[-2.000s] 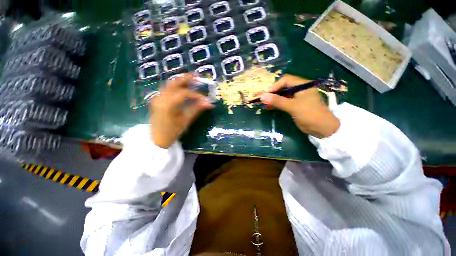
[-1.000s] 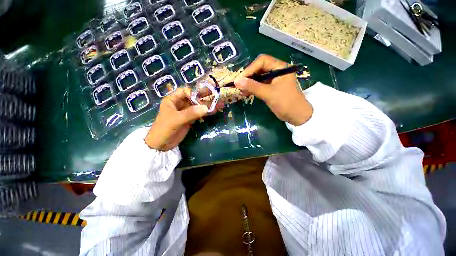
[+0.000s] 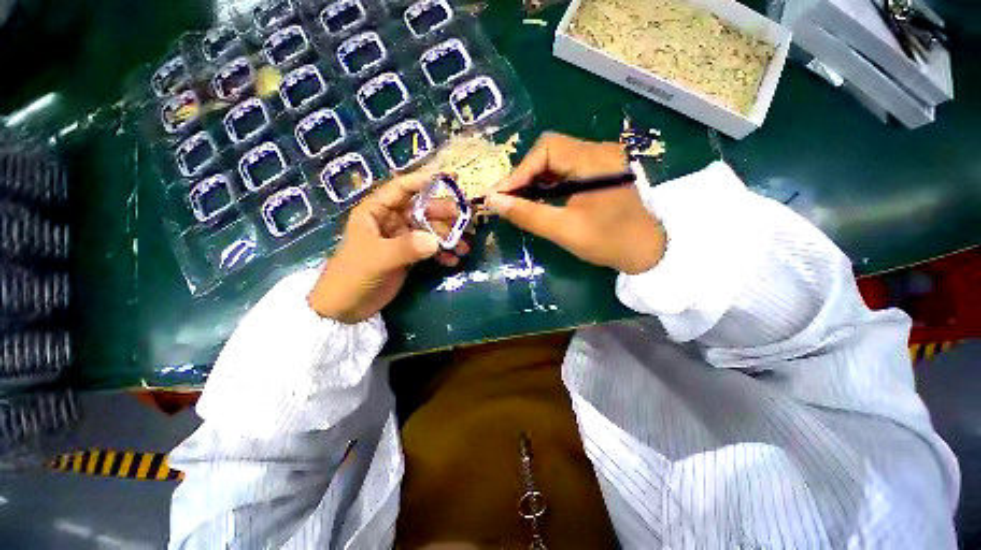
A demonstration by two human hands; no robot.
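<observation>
My left hand (image 3: 379,249) holds a silvery rounded-square housing (image 3: 461,228) tilted up by its edge, its open centre showing. My right hand (image 3: 581,204) holds dark, pen-like tweezers (image 3: 576,186), with the tip at the housing's right edge. Whether the tip holds a part is too small to tell. A heap of small cream parts (image 3: 481,161) lies on the green mat just behind the housing, partly hidden by my hands. The clear blister tray (image 3: 202,258) lies behind and to the left, with a housing in most of its pockets.
A white parts box (image 3: 635,86) of cream bits stands at the back right. White boxes (image 3: 861,67) with metal tools (image 3: 909,24) on them stand farther right. Stacked trays (image 3: 34,290) stand at the far left. A small dark and cream cluster (image 3: 643,140) lies on the mat.
The view has shifted right since the earliest frame. The housing now shows its open centre. Since one second ago, the tweezers' tip has moved slightly lower along the housing's right edge.
</observation>
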